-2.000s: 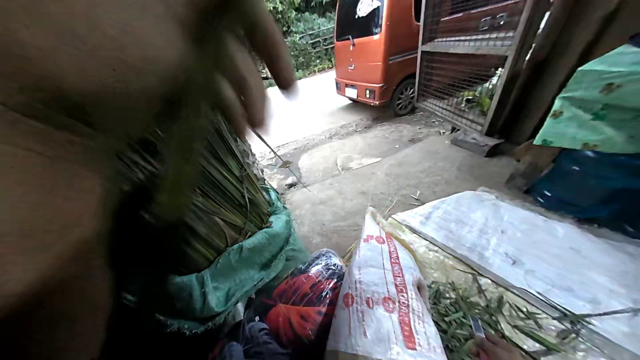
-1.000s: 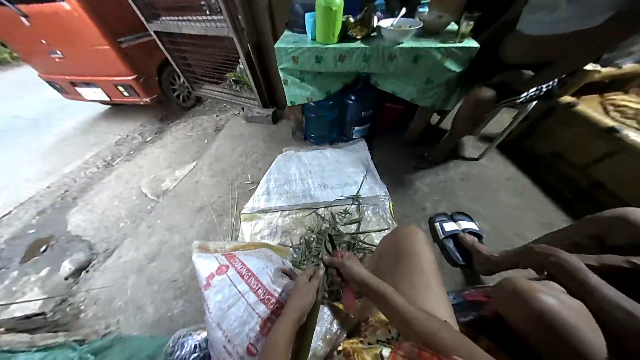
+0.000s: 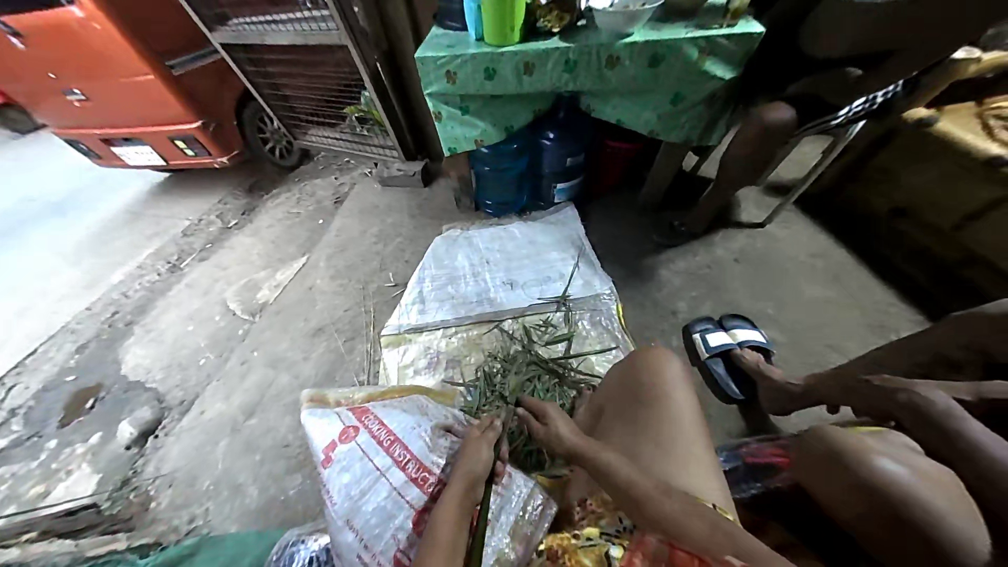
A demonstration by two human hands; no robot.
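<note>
My left hand (image 3: 479,453) is closed around a bundle of long green leaf blades (image 3: 482,520), which runs down past my wrist toward the bottom edge. Beside it, my right hand (image 3: 547,425) has its fingers at the upper end of the bundle; whether it also holds a blade or a tool cannot be seen. A heap of short cut leaf pieces (image 3: 531,370) lies just beyond both hands, on a flattened sack (image 3: 504,272). Under my left forearm a white printed woven sack (image 3: 378,465) covers my leg.
A table with a green cloth (image 3: 583,71) stands ahead, with blue water jugs (image 3: 500,177) beneath. Slippers (image 3: 728,346) and another person's bare legs (image 3: 882,472) are at the right. An orange van (image 3: 126,87) is beyond the wire gate (image 3: 307,87). A green sack (image 3: 205,550) shows bottom left.
The view has swung right since the oldest frame, where a blurred hand was near a green sack of long leaves at the left. Both hands are now together at the bundle, much as one second ago.
</note>
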